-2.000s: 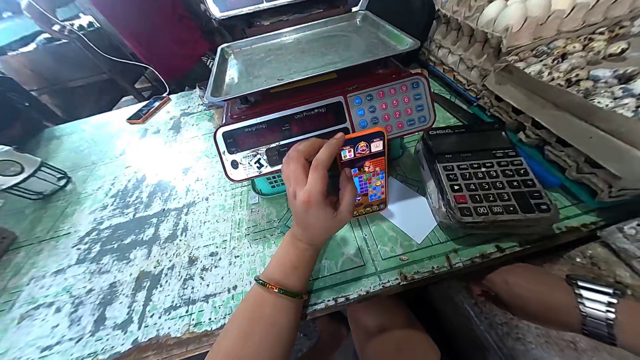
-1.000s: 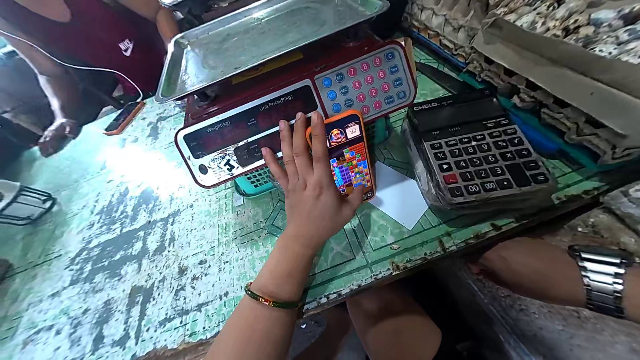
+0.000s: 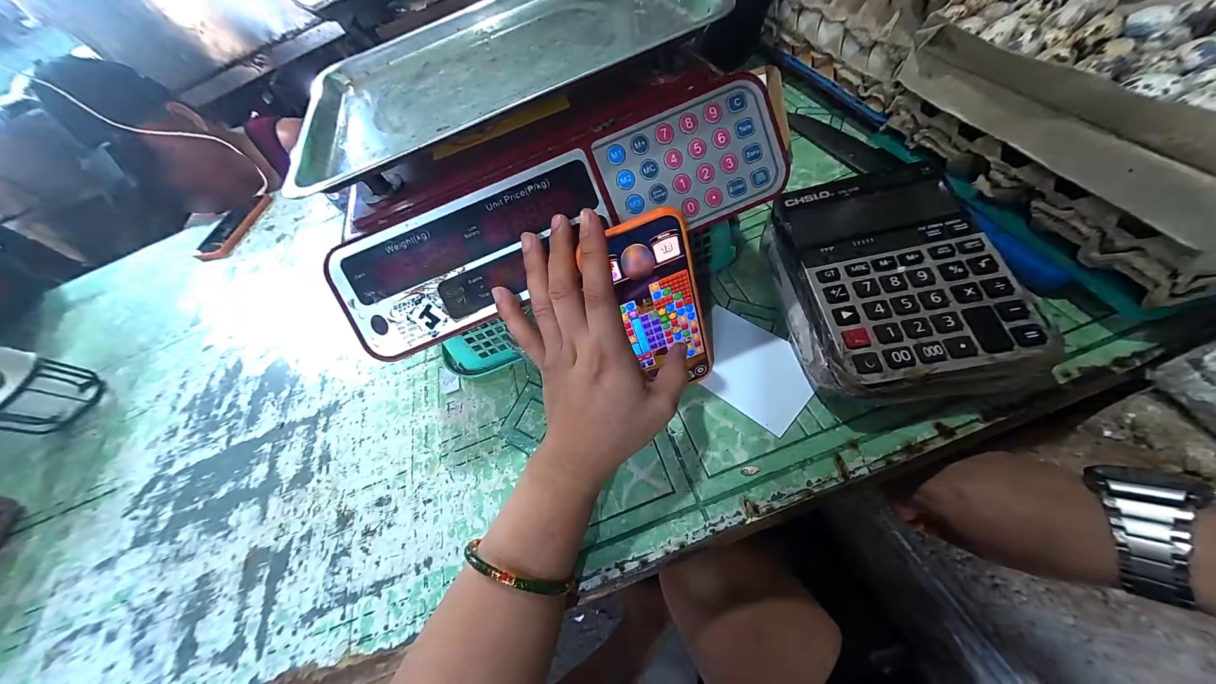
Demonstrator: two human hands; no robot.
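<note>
My left hand (image 3: pixel 603 380), with a beaded bracelet on its wrist, is palm down with the fingers spread. It lies over the left part of an orange-cased smartphone (image 3: pixel 665 318) that leans on the scale, showing a colourful block game. The thumb is over the lower right of the screen; whether it touches cannot be told. My right hand (image 3: pixel 988 513) seems to be the one at the right below the table edge, with a metal wristwatch (image 3: pixel 1151 532) on the wrist. Its fingers are hidden. A white paper (image 3: pixel 760 370) lies right of the phone.
A red digital scale (image 3: pixel 380 328) with a metal pan (image 3: pixel 503 81) stands behind the phone. A plastic-wrapped calculator (image 3: pixel 912 285) lies to its right. Cardboard trays (image 3: pixel 1064 142) with speckled eggs stand beyond. At left, a person (image 3: pixel 142 142) bends near another phone (image 3: pixel 228 228).
My left hand's fingers, bent over the phone two seconds ago, are spread now. The other person's head has come low beside the second phone. My right arm has hardly moved.
</note>
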